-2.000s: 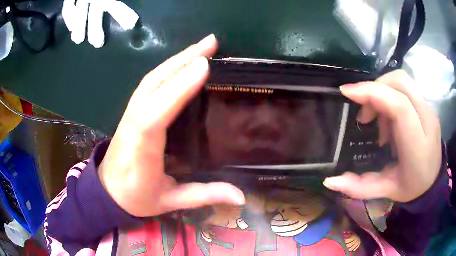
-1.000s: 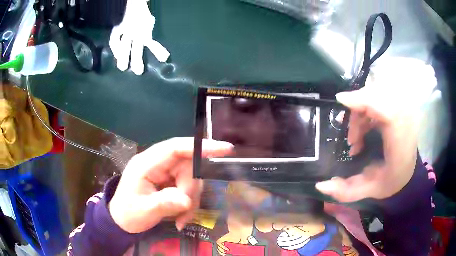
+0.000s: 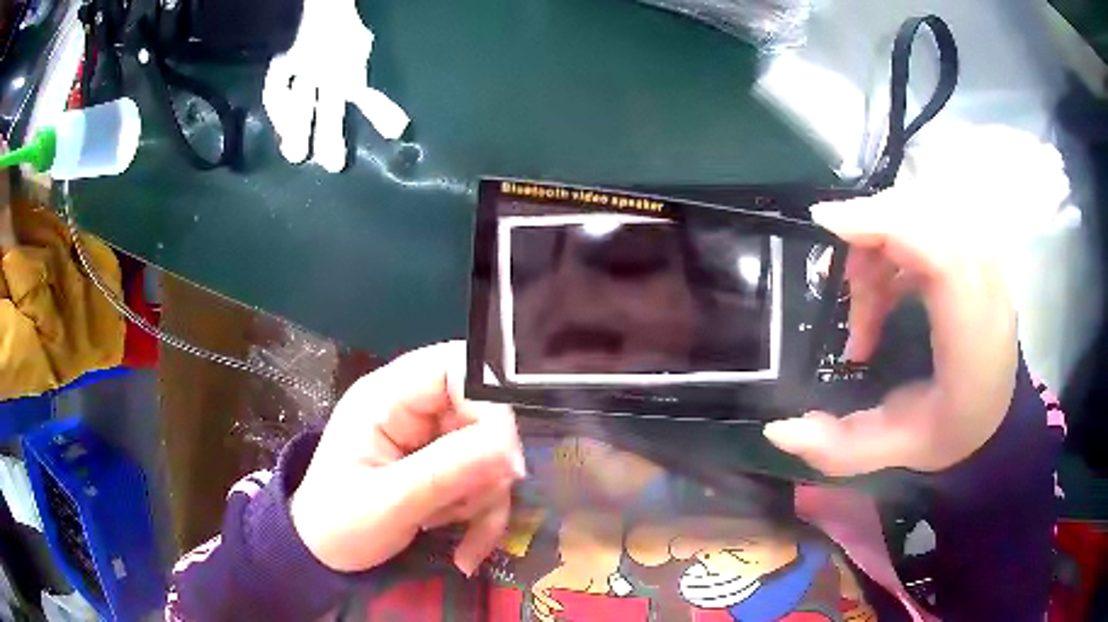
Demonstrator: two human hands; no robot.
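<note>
A clear lens panel [image 3: 484, 292] with a black border and yellow "Bluetooth video speaker" lettering lies tilted over the black speaker unit [image 3: 778, 201]. The white frame and dark glossy screen show through it, with a face reflected. My right hand [image 3: 930, 328] grips the panel's right part, fingers on the top edge and thumb at the bottom; whether it also grips the unit is unclear. My left hand [image 3: 413, 468] is at the panel's lower left corner with its fingers curled; I cannot tell whether it pinches anything. The wrist strap [image 3: 900, 97] loops up beyond my right hand.
A limp white glove [image 3: 318, 91] and a green-nozzled bottle [image 3: 95, 140] lie at the upper left, near black units. Clear plastic [image 3: 1021, 170] is heaped at the right. A blue crate [image 3: 91, 516] and yellow cloth [image 3: 55, 304] are at the left.
My left hand has moved from the unit's left side to below the panel's lower left corner, and its index finger has left the panel's face. The panel's left end has risen slightly in view.
</note>
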